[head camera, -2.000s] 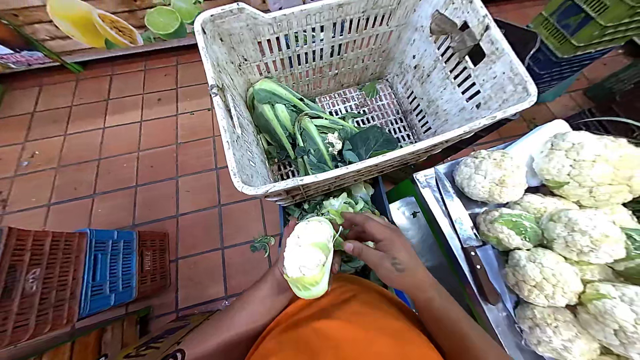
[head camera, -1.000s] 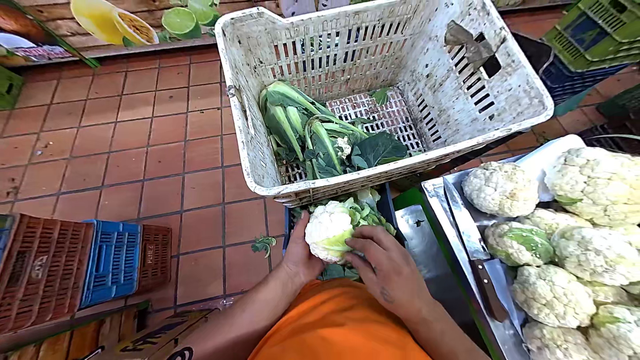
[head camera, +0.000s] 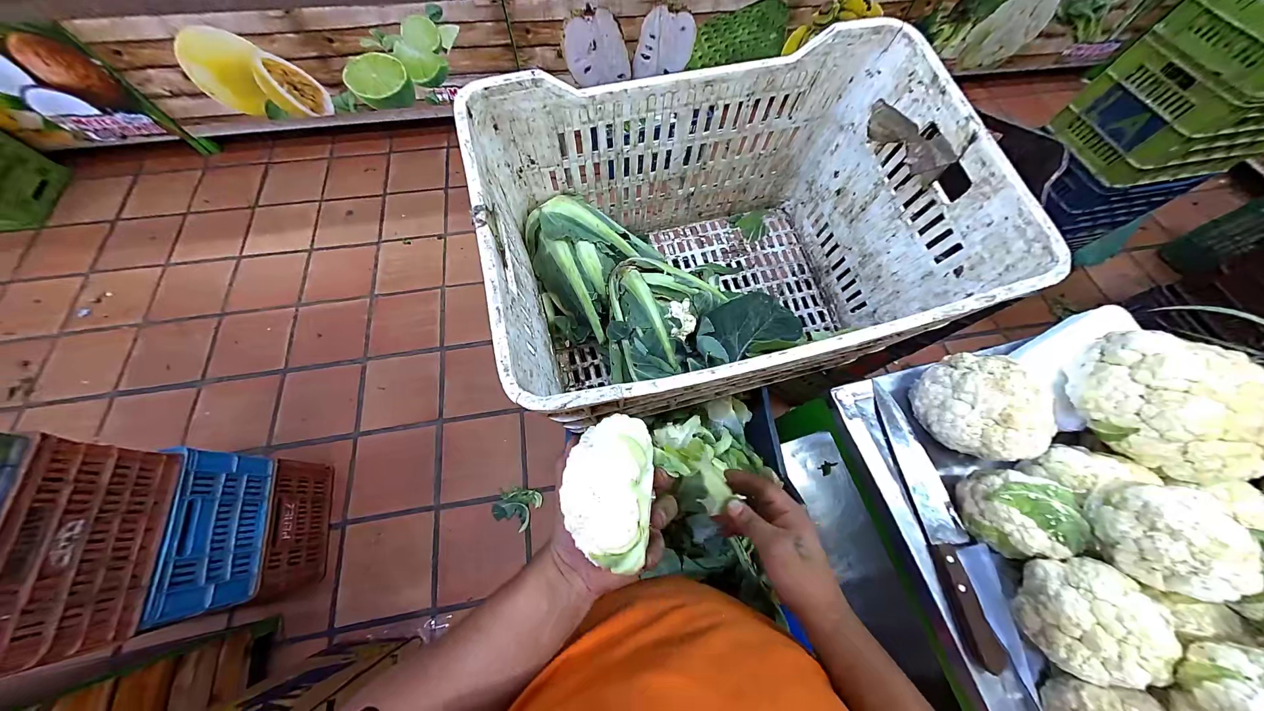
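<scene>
My left hand (head camera: 591, 565) holds a white cauliflower head (head camera: 606, 494) with a few pale leaves at its side. Beside it, the fingers of my right hand (head camera: 775, 528) are at a pale green leaf piece (head camera: 703, 474); whether they pinch it is hard to tell. Loose cauliflower leaves (head camera: 726, 563) lie beneath both hands in a dark blue container, mostly hidden. Untrimmed cauliflowers with long green leaves (head camera: 647, 286) rest in the white plastic crate (head camera: 770, 370) in front of me. At my right a knife with a wooden handle (head camera: 968, 607) lies along a metal tray (head camera: 859, 400) beside several trimmed cauliflowers (head camera: 1096, 622).
Red crates (head camera: 84, 543) and a blue crate (head camera: 207, 538) stand at the left. Green crates (head camera: 1170, 89) are stacked at the back right. A leaf scrap (head camera: 516, 507) lies on the tiled floor (head camera: 395, 395). A metal surface (head camera: 849, 523) lies between my right arm and the tray.
The cauliflower in my left hand has turned so its white face stands on edge. My right hand has moved off the head to the right, near a leaf piece.
</scene>
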